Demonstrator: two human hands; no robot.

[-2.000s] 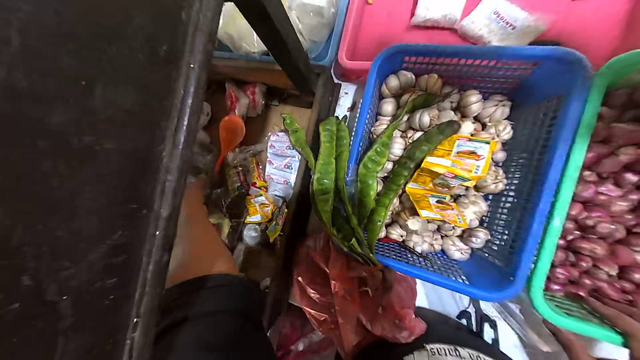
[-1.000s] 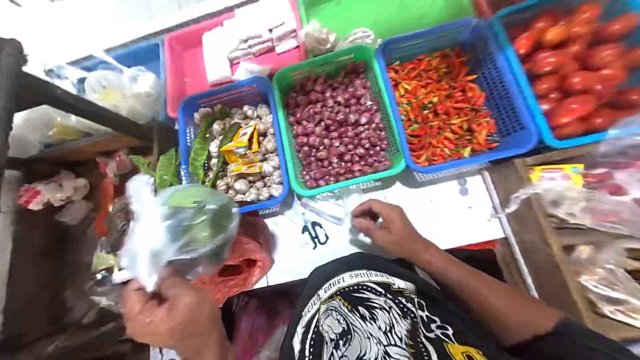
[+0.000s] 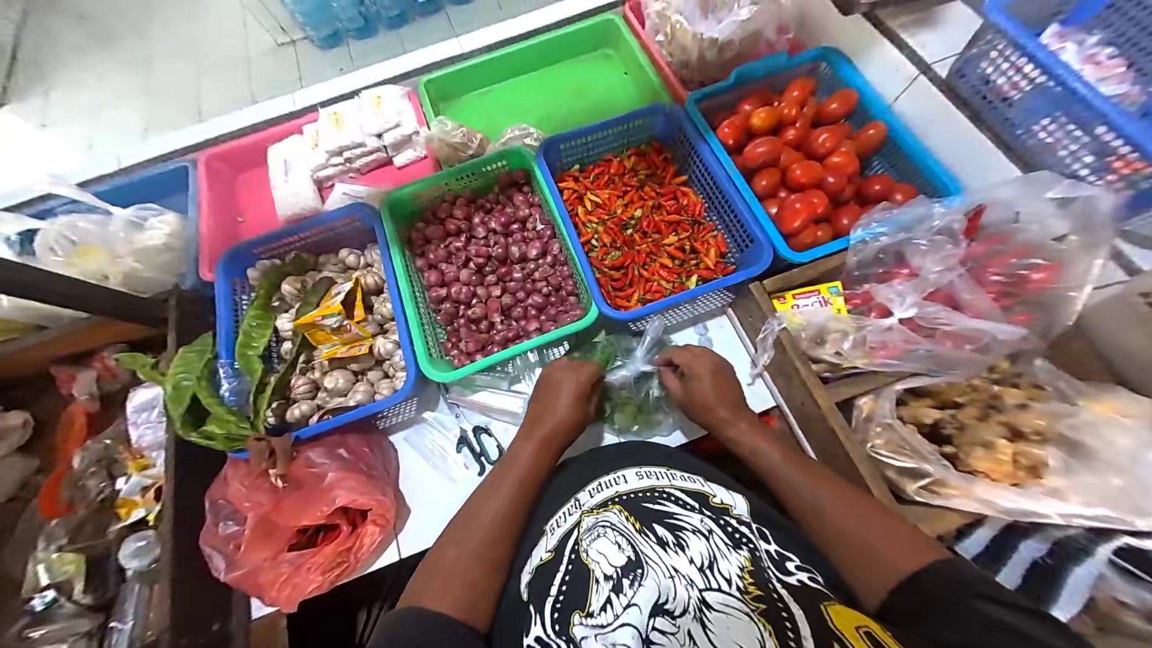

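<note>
A clear plastic bag of green leaves (image 3: 637,396) is between my hands, low in front of the shallot and chili baskets. My left hand (image 3: 569,396) grips its left side. The fingers of my right hand (image 3: 700,382) pinch the gathered plastic at its upper right. Just beyond lie a green basket of shallots (image 3: 495,261) and a blue basket of red chilies (image 3: 643,229). Flat clear plastic bags (image 3: 493,396) lie beside my left hand on the white tiled surface. A crumpled red plastic bag (image 3: 301,517) rests farther left.
Garlic, long green pods and yellow packets fill a blue basket (image 3: 409,360) at left. Tomatoes (image 3: 810,171) sit in a basket at upper right. A wooden divider (image 3: 819,405) borders bagged ginger (image 3: 981,423) and bagged red produce (image 3: 1017,270). A dark wooden frame edges the left side.
The bag of greens, in my left hand at the left one second ago, is now in front of me between both hands. My right hand has closed on its plastic. The view has shifted.
</note>
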